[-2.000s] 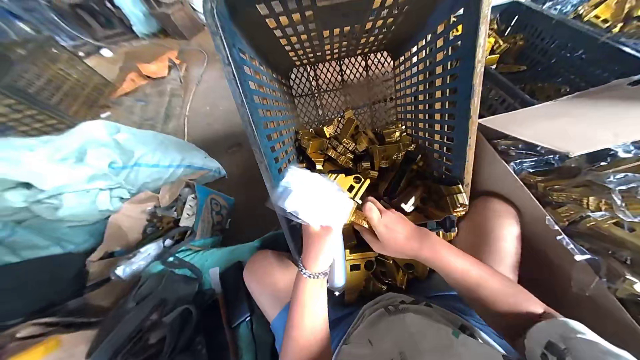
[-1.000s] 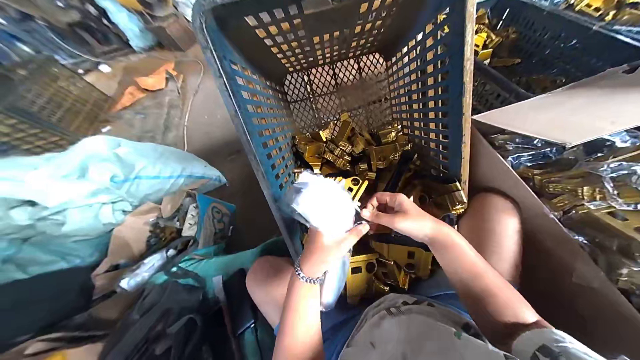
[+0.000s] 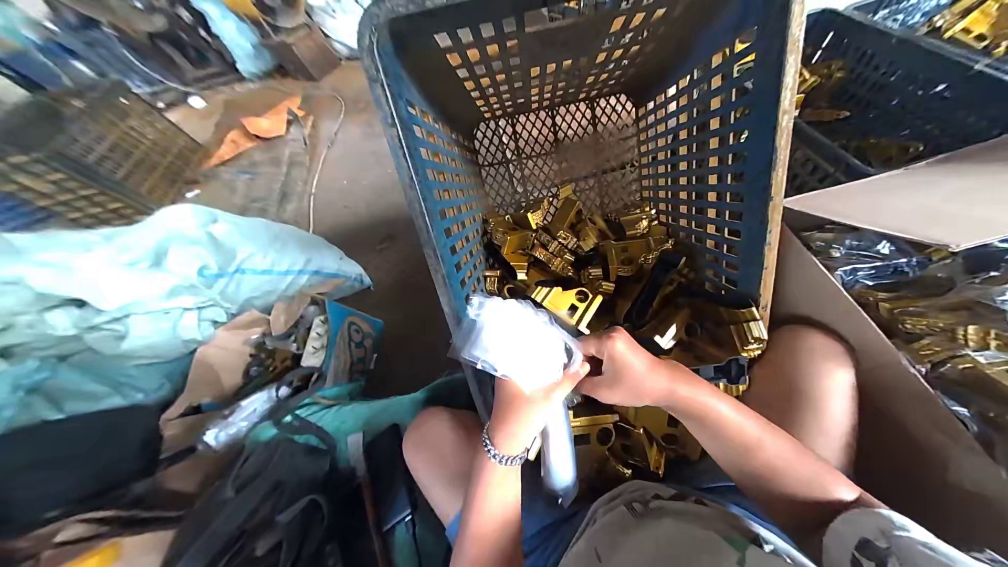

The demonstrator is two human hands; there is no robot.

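My left hand [image 3: 543,386], with a chain bracelet at the wrist, grips a bundle of clear plastic bags [image 3: 516,339]; its lower end hangs below the hand. My right hand [image 3: 622,368] meets it at the bundle's right edge, fingertips pinched together; what lies between them is hidden. Both hands are over the near part of a blue plastic crate [image 3: 429,228] tipped toward me. Shiny gold-coloured metal parts [image 3: 567,244] are heaped inside, and one flat gold part with holes [image 3: 568,302] lies just beyond the bags. More gold parts [image 3: 594,437] lie below my hands.
To the right stands a cardboard box [image 3: 882,394] with plastic-wrapped gold parts [image 3: 961,331]. Behind it are dark crates [image 3: 906,94] of similar parts. Pale woven sacks [image 3: 181,276], a dark backpack [image 3: 260,496] and a blue printed carton [image 3: 354,342] lie on the left.
Two seconds ago a gold part showed between my hands; now none is plainly visible there. My right hand has closed in against the left at the bags.
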